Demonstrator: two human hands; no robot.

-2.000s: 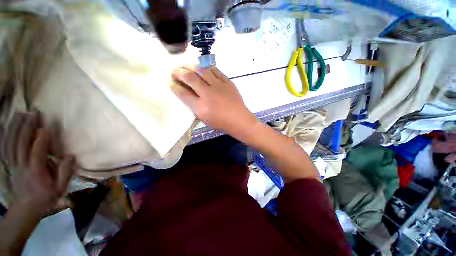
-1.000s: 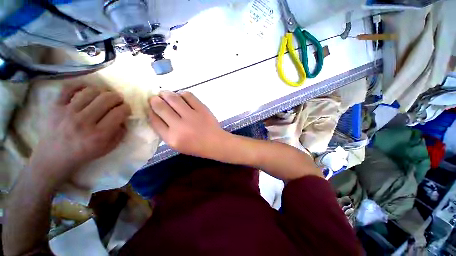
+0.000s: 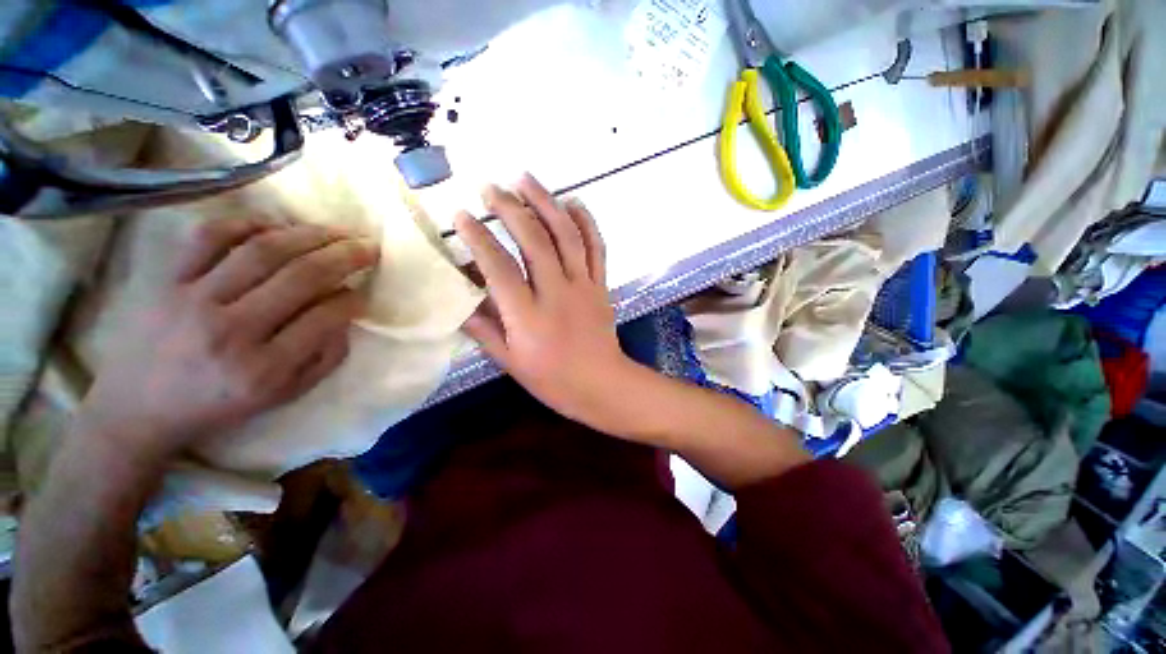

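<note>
Beige cloth (image 3: pixel 301 415) lies on the left of the white sewing machine table (image 3: pixel 678 192), its right edge beside the presser area. My left hand (image 3: pixel 243 332) is on top of the cloth, fingers together and curled onto it, pressing it down; what is under the palm is hidden. My right hand (image 3: pixel 556 300) lies at the cloth's right edge, fingers spread over the table, thumb close to the cloth edge. The machine head's metal tension discs (image 3: pixel 399 118) are above the cloth. The needle point cannot be made out.
Scissors (image 3: pixel 777 134) with yellow and green loops lie right of my right hand. A wooden-handled tool (image 3: pixel 978 79) is at the table's right end. A measuring strip (image 3: pixel 818 224) runs along the front edge. A blue crate (image 3: pixel 910 300) and heaped cloth (image 3: pixel 786 313) are below right.
The view has shifted since the first frame. My left hand has come from the lower left onto the cloth near the machine. My right hand has moved right, its fingers now spread.
</note>
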